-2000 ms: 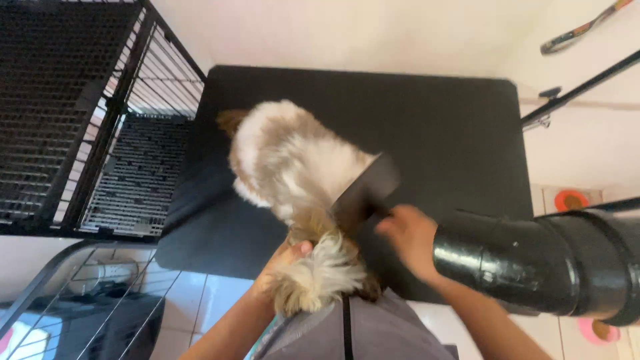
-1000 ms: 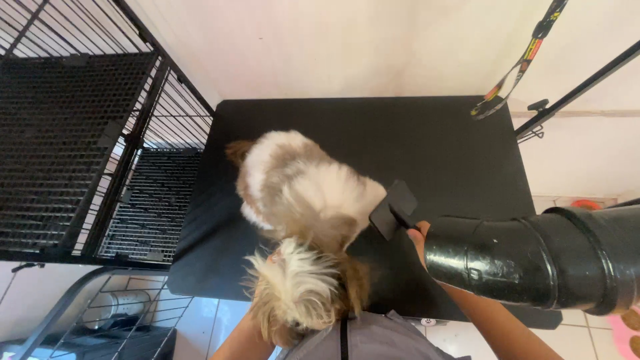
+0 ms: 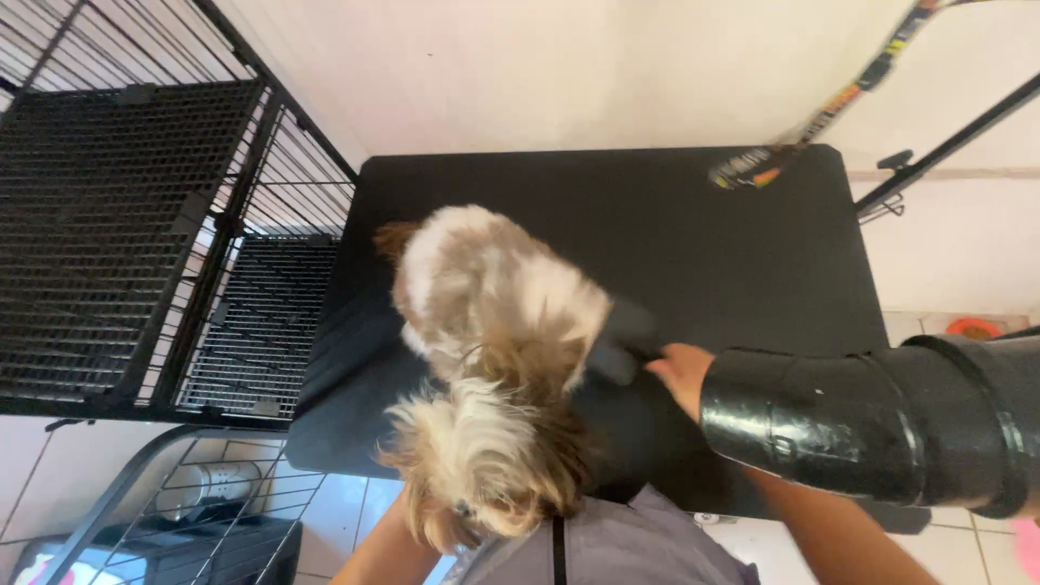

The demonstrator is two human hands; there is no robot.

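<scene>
A small long-haired dog (image 3: 496, 284), white and brown, is on a black grooming table (image 3: 666, 219), its head toward me against my grey top. My right hand (image 3: 681, 374) holds the handle of a slicker brush (image 3: 621, 337), blurred, whose pad is against or close beside the dog's flank. A glossy black dryer nozzle or duct partly covers that hand and wrist. Of my left arm only the forearm (image 3: 390, 540) shows, running up under the dog's head; the left hand is hidden behind the fur.
Black wire cages (image 3: 122, 236) stand along the left side. The black nozzle (image 3: 821, 422) juts in from the right over the table. A patterned grooming loop (image 3: 751, 166) hangs blurred over the back right corner, near a black metal arm (image 3: 951, 146). A pale wall runs behind.
The brush, away from the fur and tilted one second ago, is now at the dog's flank. My left hand, partly visible two seconds ago, is hidden behind the dog's head. The loop has swung.
</scene>
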